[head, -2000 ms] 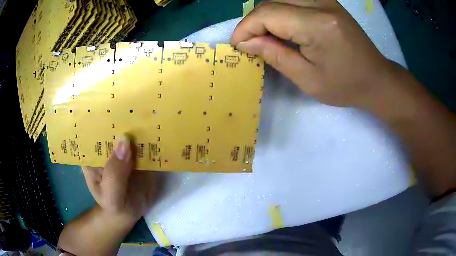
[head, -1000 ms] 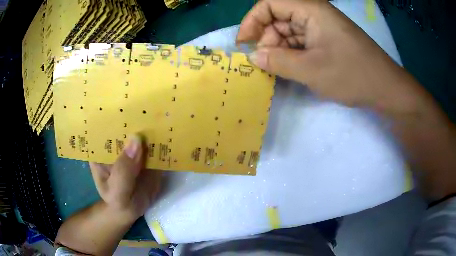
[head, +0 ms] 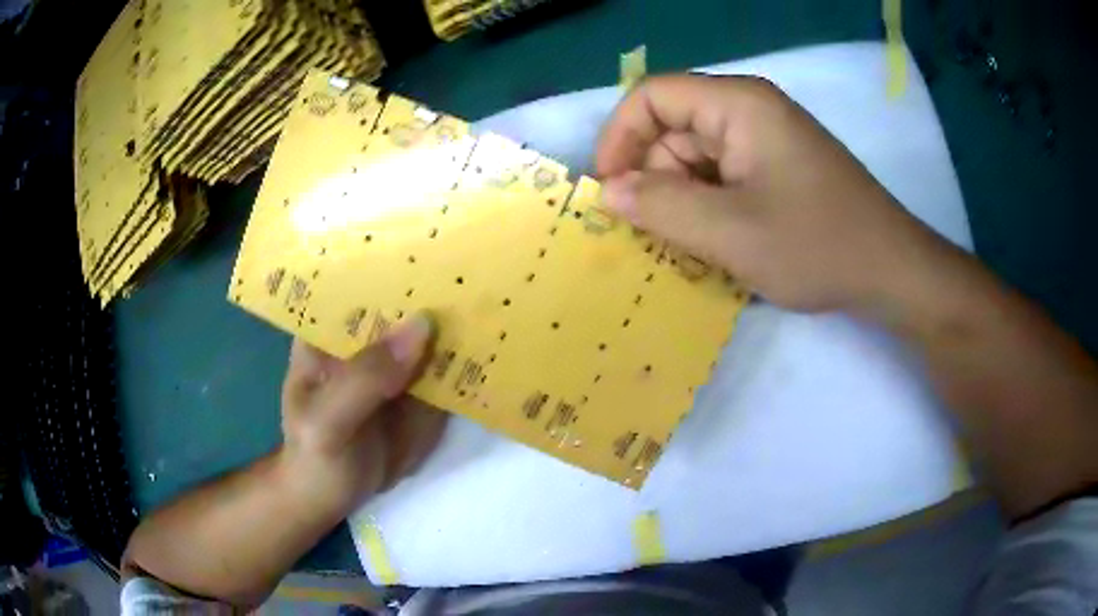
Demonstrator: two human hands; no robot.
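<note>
A yellow PCB panel (head: 482, 289) is held tilted above the white foam pad, its notched top edge sloping down to the right. My left hand (head: 361, 397) grips its lower edge, thumb on the printed face. Small light edge components (head: 425, 116) sit on the notched edge. My right hand (head: 747, 193) is at the upper edge right of the middle, thumb and index finger close together by the panel. Its fingertips hide that part of the edge, and I cannot tell if they hold a component.
Stacked yellow panels (head: 229, 96) stand at the upper left, with more at the top edge. A black rack (head: 66, 397) runs along the left. The foam pad (head: 831, 409) is taped to the green mat. Tiny dark loose components (head: 1002, 90) lie at the upper right.
The panel has turned clockwise and shifted right with my left hand. My right hand has moved slightly right and down, and now sits farther along the notched edge from the panel's right corner.
</note>
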